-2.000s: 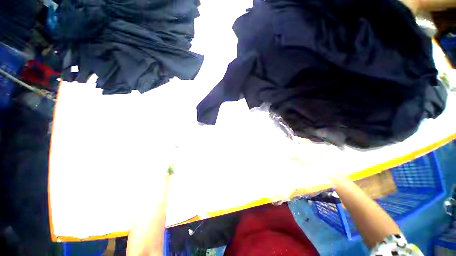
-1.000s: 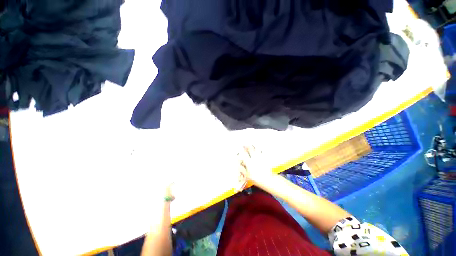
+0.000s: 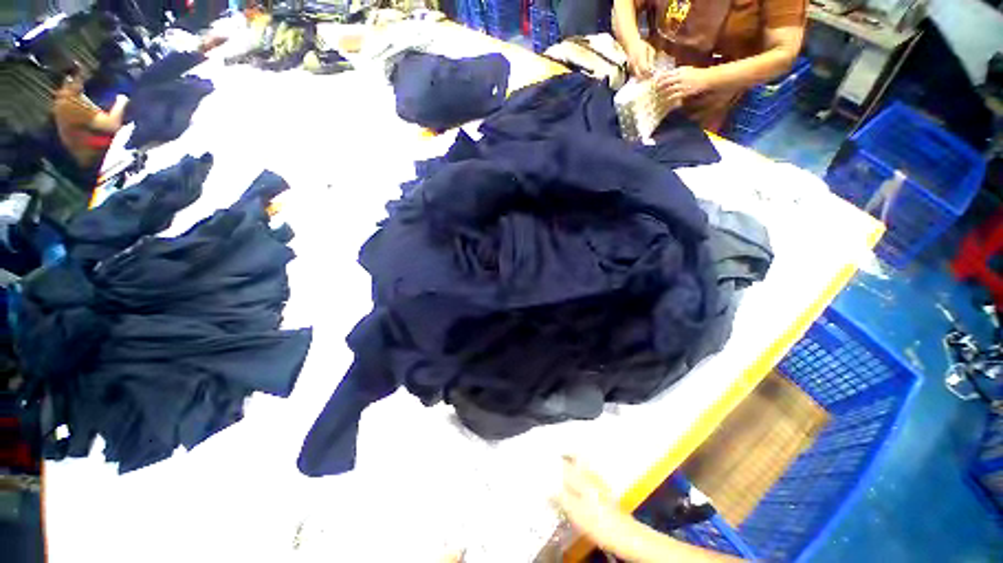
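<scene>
A large navy garment heap [image 3: 539,275] lies on the white table, with grey cloth [image 3: 737,247] at its right side and one dark strip pointing down left. My right hand [image 3: 577,495] is at the bottom, over the white surface by the yellow edge, below the heap. It is washed out, so whether it holds anything is unclear. Only a small bit of skin, seemingly my left hand [image 3: 452,558], shows at the bottom edge. Faint, pale, speckled detail near the hands is too overexposed to name.
A greyer-black garment pile [image 3: 187,319] lies left. A person [image 3: 715,44] across the table handles a pale dotted item [image 3: 649,101]; another person [image 3: 83,116] is far left. Blue crates [image 3: 847,407] stand on the floor beyond the yellow-orange edge [image 3: 748,385].
The view has tilted up, showing the far table and people. My hands now sit lower in the picture; my left forearm has dropped almost out of view. The garment piles look unmoved.
</scene>
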